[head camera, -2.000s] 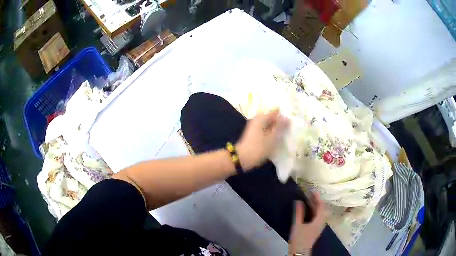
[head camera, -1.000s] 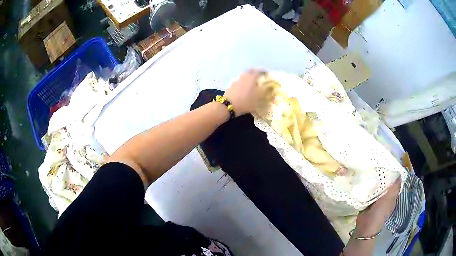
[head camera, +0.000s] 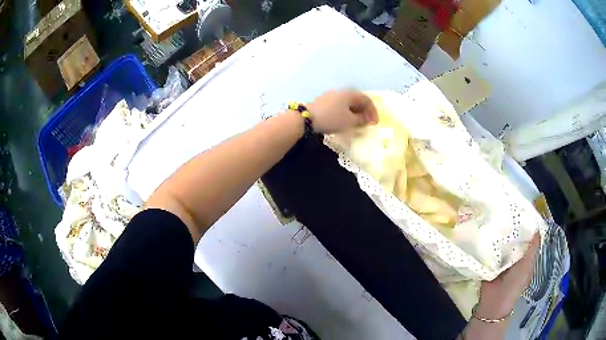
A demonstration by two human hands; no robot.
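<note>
A cream floral dress [head camera: 425, 121] lies heaped on the right of the table, opened to show pale yellow cloth [head camera: 397, 156] inside. Its lace trim [head camera: 458, 255], dotted with tiny holes, runs along the near edge beside the long black pressing arm [head camera: 359, 232]. My left hand [head camera: 345, 111] is at the dress's upper left edge, fingers curled and slightly blurred; whether they pinch the cloth is unclear. My right hand's wrist [head camera: 508, 285] shows at the lower right; its fingers are hidden in or behind the lace cloth.
The pressing arm stands over the white table [head camera: 286, 70]. A blue basket [head camera: 56, 143] is at the left, with another floral garment [head camera: 93, 219] spilling by the table edge. A striped cloth [head camera: 548, 265] lies at the right edge. Cardboard boxes [head camera: 56, 43] stand at the upper left.
The dress has been opened from a floral heap, exposing lace and yellow cloth. My left hand moved up and left, then slightly right; my right hand moved right, into the cloth.
</note>
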